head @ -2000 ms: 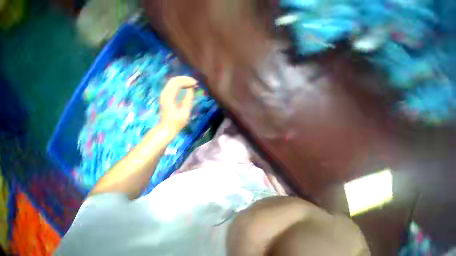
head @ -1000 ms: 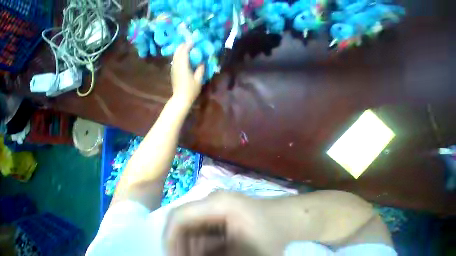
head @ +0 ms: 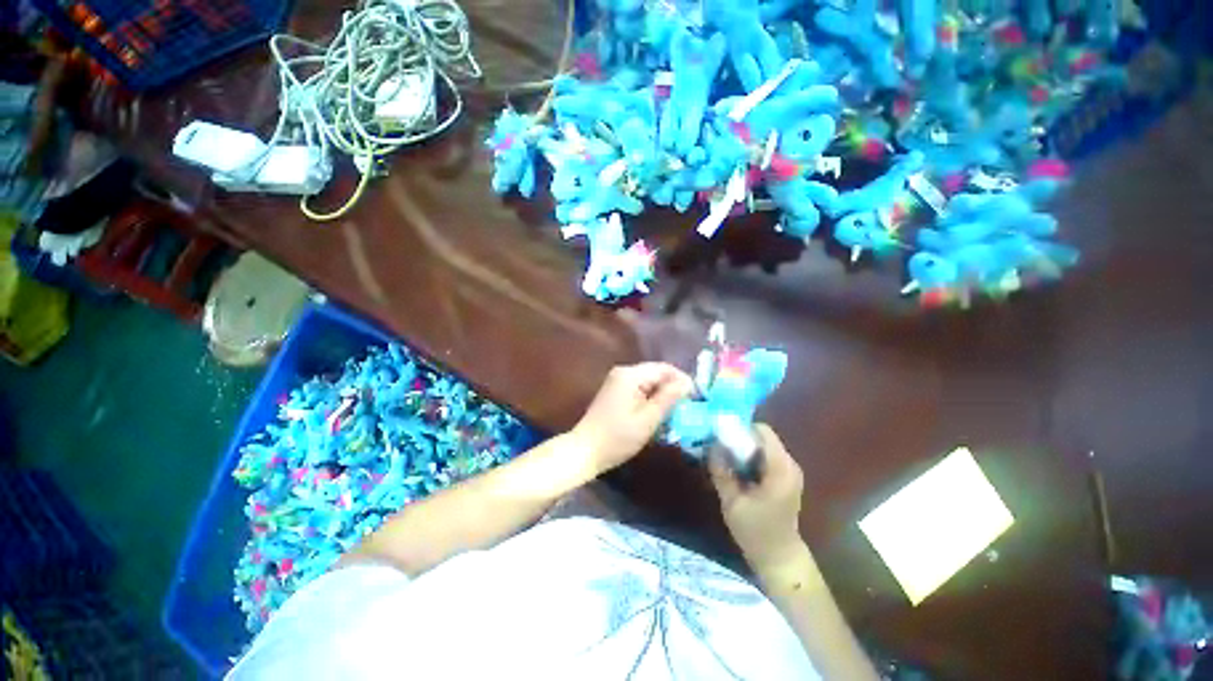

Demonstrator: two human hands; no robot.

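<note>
A small light blue plush toy (head: pixel 736 391) with a pink tuft is held above the brown table, between my two hands. My left hand (head: pixel 636 410) is at the toy's left side, thumb and fingers pinched together near a small white label. My right hand (head: pixel 765 495) is closed around the lower right of the toy. A small dark thing (head: pixel 749 466) shows at the right fingers; I cannot tell its full shape. The fingertips are partly hidden and blurred.
A large pile of blue toys (head: pixel 678 120) covers the far side. A blue bin (head: pixel 200 565) full of toys stands at left, beside a round stool (head: pixel 256 309). A power strip (head: pixel 253 160) with coiled cord lies upper left. A pale pad (head: pixel 938 523) and a thin stick (head: pixel 1103 518) lie right.
My left hand has come back from the pile to the middle. A toy is now between my hands. My right hand has moved from near my body to above the table. The view has shifted.
</note>
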